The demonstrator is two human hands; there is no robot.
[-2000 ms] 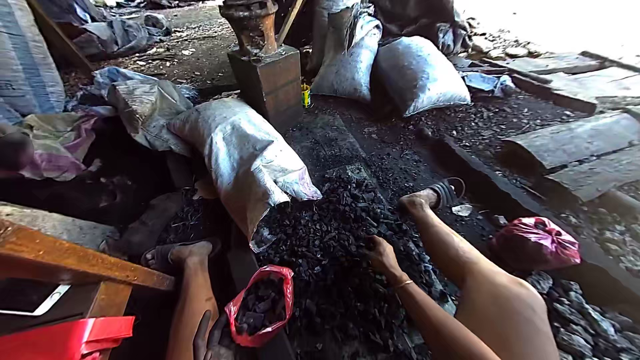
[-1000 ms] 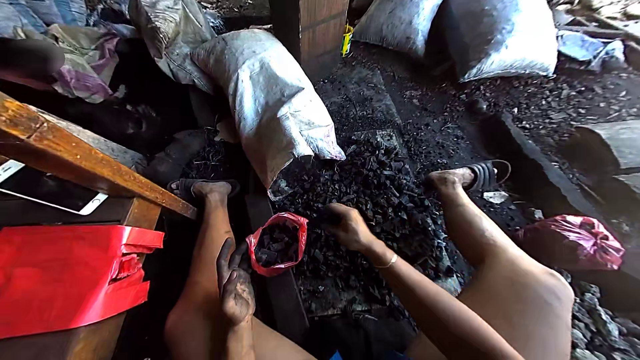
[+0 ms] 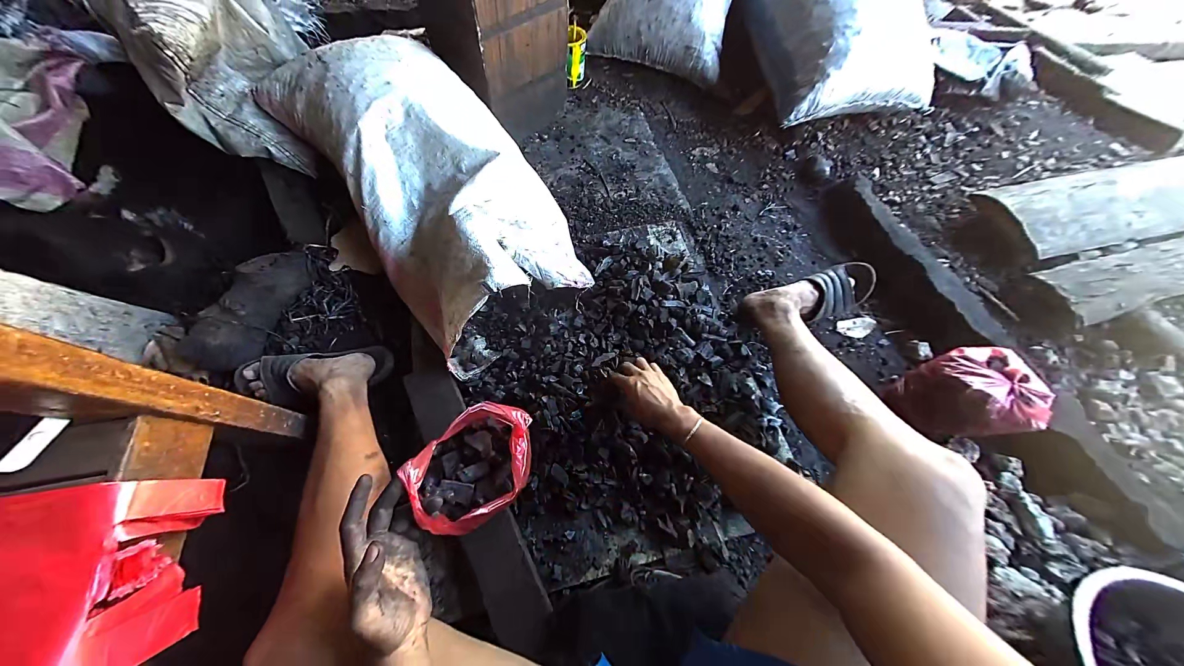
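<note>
My right hand (image 3: 647, 396) reaches palm down into a heap of charcoal pieces (image 3: 647, 324) on the ground; its fingertips are hidden among them, so its grip does not show. Left of it stands a red plastic bag (image 3: 525, 444) with its mouth open, filled with charcoal chunks. My left hand (image 3: 388, 578), blackened with dust, is palm up with fingers apart beside the bag's lower left rim and holds nothing. Behind the heap a white woven sack (image 3: 435, 176) lies on its side, its open mouth at the charcoal.
A knotted red bag (image 3: 976, 393) sits beyond my right knee. At left are a wooden bench (image 3: 139, 384) and a stack of red plastic bags (image 3: 55, 564). Full sacks (image 3: 856, 55), a wooden post (image 3: 523, 55) and a yellow can (image 3: 576, 57) stand behind. Boards (image 3: 1091, 208) lie at right.
My right hand has moved from beside the red bag's rim, where it was one second ago, out into the charcoal heap. My left hand stays by the bag, fingers now more spread.
</note>
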